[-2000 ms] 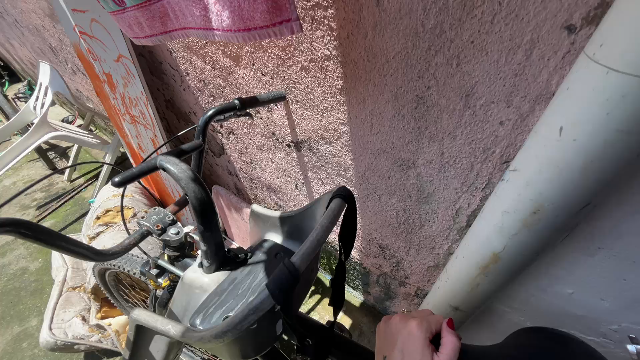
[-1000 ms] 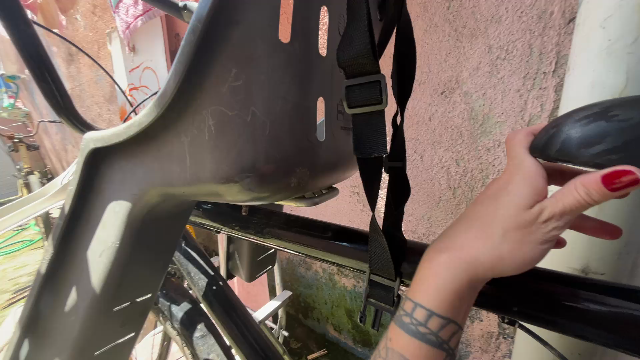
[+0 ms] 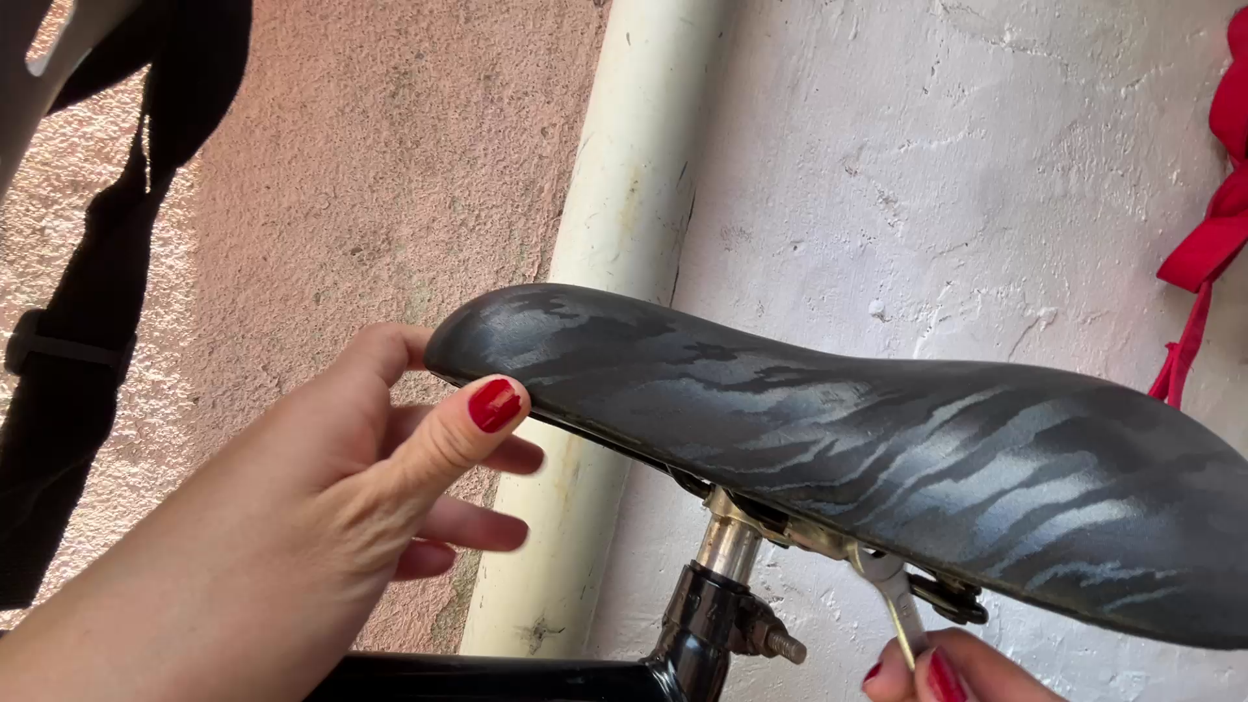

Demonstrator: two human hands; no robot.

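A black and grey bicycle saddle (image 3: 829,419) spans the middle and right of the view, its nose to the left and raised. My left hand (image 3: 361,478) grips that nose, thumb on the near side and fingers beneath. At the bottom right, my right hand (image 3: 946,668) pinches the shaft of a metal wrench (image 3: 892,595), whose head sits at the saddle clamp (image 3: 809,536) under the saddle. Below the clamp, a short metal seat post (image 3: 728,548) enters the black seat tube collar (image 3: 707,604), which has a threaded bolt (image 3: 780,643) sticking out.
The black top tube (image 3: 487,678) runs along the bottom. A black strap with a buckle (image 3: 73,346) hangs at the left. Behind the saddle stand a pale pipe (image 3: 624,195), a rough pink wall (image 3: 390,175) and a whitish wall (image 3: 877,175). Red fabric (image 3: 1209,234) hangs at the right.
The view has moved in close to the saddle. My left hand, near the saddle's nose a second ago, now holds it. My right hand and the wrench have come into view under the saddle.
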